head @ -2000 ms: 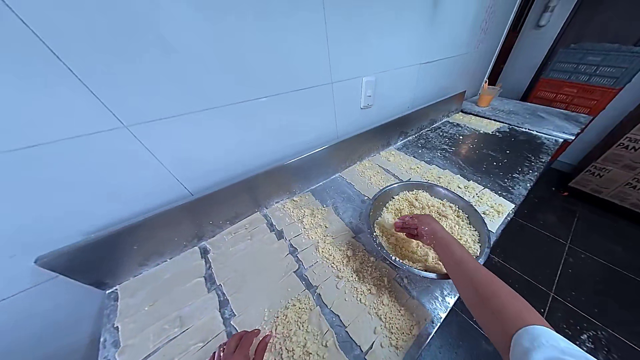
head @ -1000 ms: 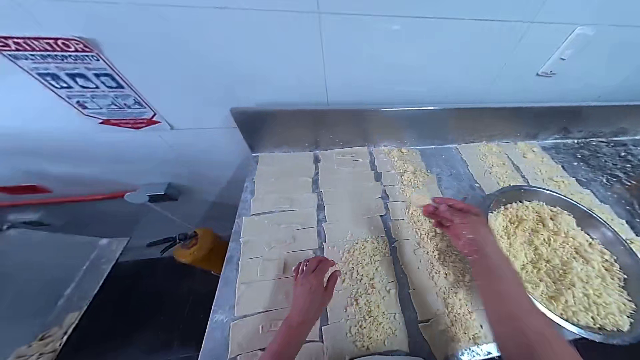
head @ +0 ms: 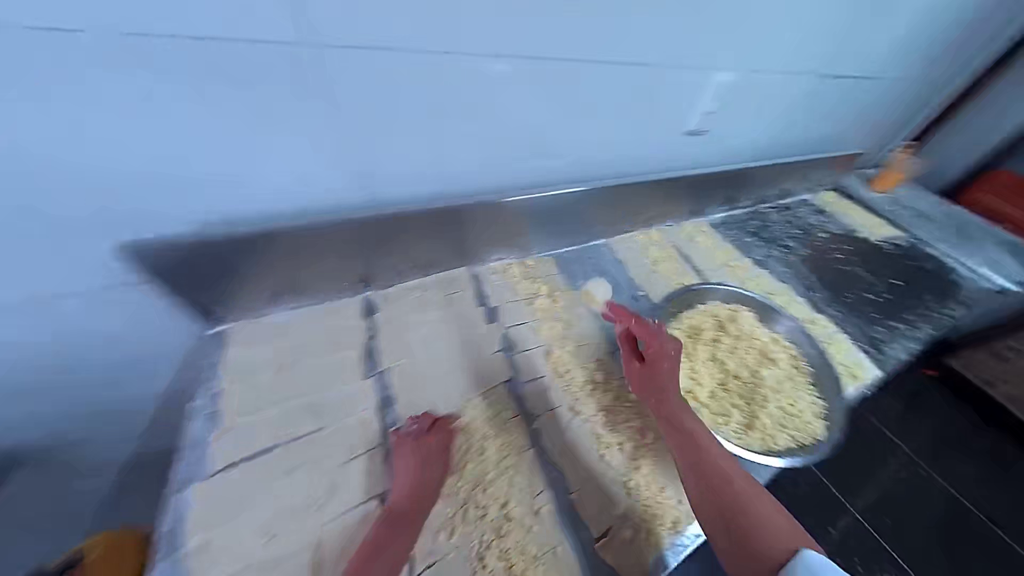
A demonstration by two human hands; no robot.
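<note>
My left hand rests at the left edge of a strip of grated filling, likely cheese, on a column of dough pieces; its fingertips are blurred. My right hand is raised over the counter beside the metal bowl, its fingertips on a small pale round thing, too blurred to name. The bowl is heaped with grated filling. Another dough column bears filling along its length. Bare cut dough sheets lie at the left.
A metal backsplash runs along the wall. More filled dough strips lie behind the bowl. An orange container stands at the far right, near a red crate. A yellow object is at the lower left.
The view has swung right since a second ago. My right hand was in the bowl two seconds ago and over the dough one second ago; it now holds up a pale thing.
</note>
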